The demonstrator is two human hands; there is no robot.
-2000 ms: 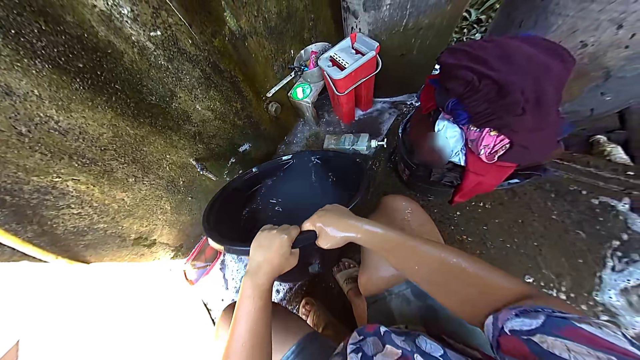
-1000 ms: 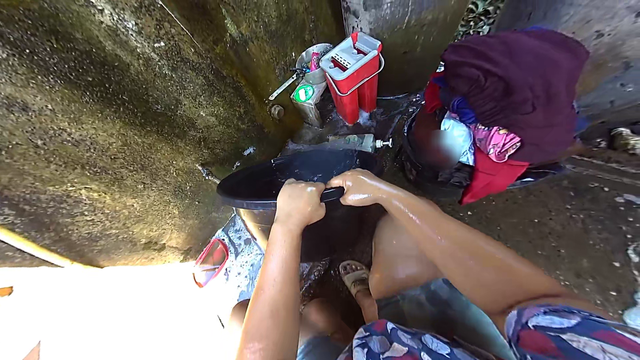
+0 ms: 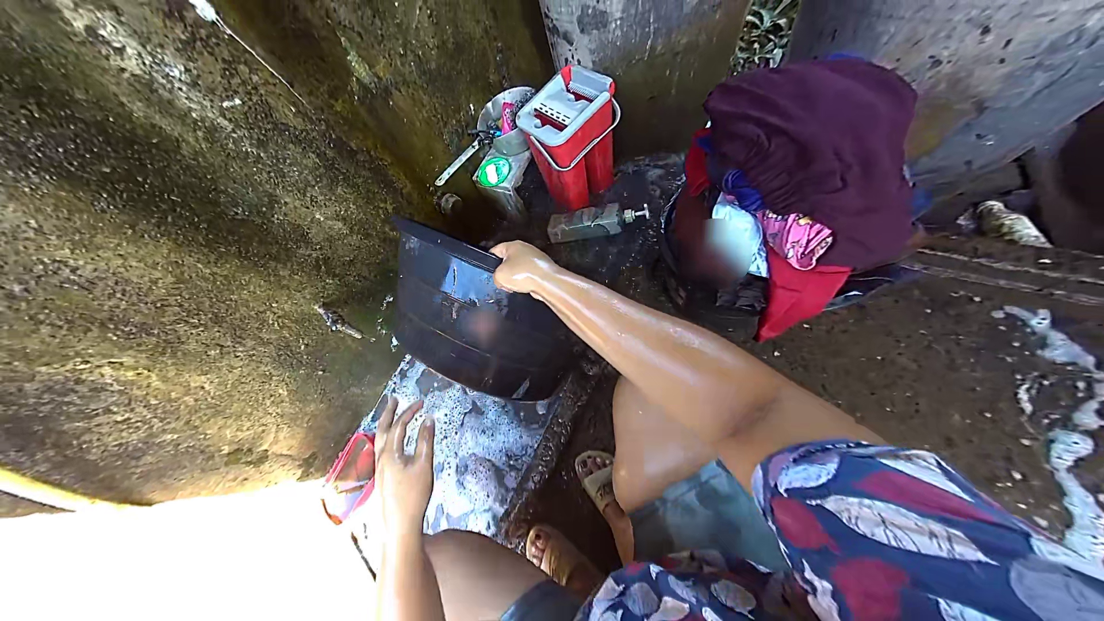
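My right hand (image 3: 521, 266) grips the rim of a black plastic basin (image 3: 483, 323), which is tipped on its side so that its outer wall faces me. My left hand (image 3: 404, 461) is off the basin, fingers spread and holding nothing, over a slab covered in soapy foam (image 3: 479, 457). Just left of that hand lies a red-rimmed item (image 3: 352, 479), partly hidden by it. The inside of the basin is hidden from view.
Behind the basin stand a red bucket with a grey top (image 3: 569, 129), a small pail (image 3: 504, 112) and a pump bottle lying down (image 3: 586, 224). A heap of clothes (image 3: 811, 164) fills a dark tub at right. A tap (image 3: 338, 322) juts from the mossy wall (image 3: 198, 259).
Both hands held the basin's rim earlier; my left hand has let go and moved down toward the foamy slab. The basin has tipped from upright onto its side, away from me.
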